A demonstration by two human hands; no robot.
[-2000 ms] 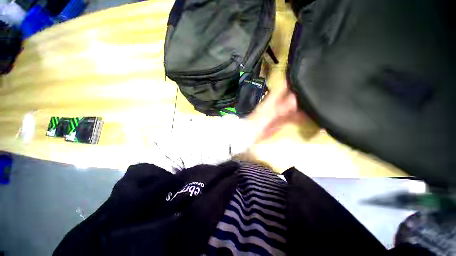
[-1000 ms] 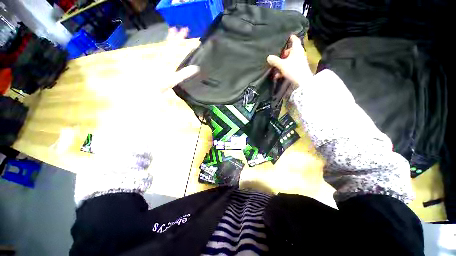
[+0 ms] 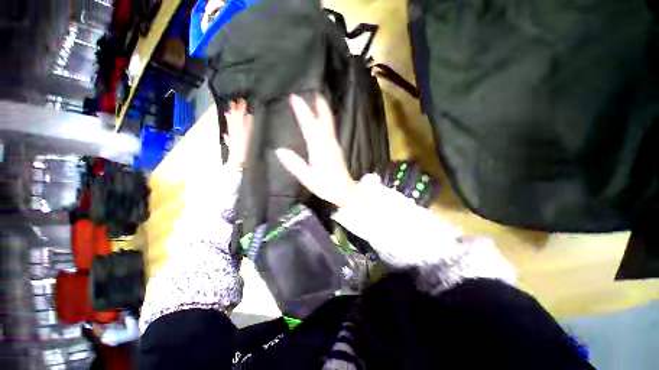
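A dark olive backpack (image 3: 278, 61) lies in front of me on the table. My right hand (image 3: 318, 155) rests on its front with fingers spread, gripping nothing. My left hand (image 3: 238, 130) is at the bag's left edge, blurred; whether its fingers grip the fabric cannot be told. A large dark hang tag (image 3: 300, 260) with green edges lies at the bag's near end, against my clothing. A small black tag (image 3: 410, 181) with green dots shows at the bag's right side.
Another large dark bag (image 3: 535, 108) lies on the pale wood table (image 3: 571, 267) at the right. Thin black straps (image 3: 394, 76) lie between the bags. A blue crate (image 3: 217, 23) stands beyond the table at top left. Dark and red-orange items (image 3: 90, 242) are at far left.
The view has turned. The backpack now stretches lengthwise towards me, and my right hand has moved from its right edge onto its front. My left hand is now at its left edge.
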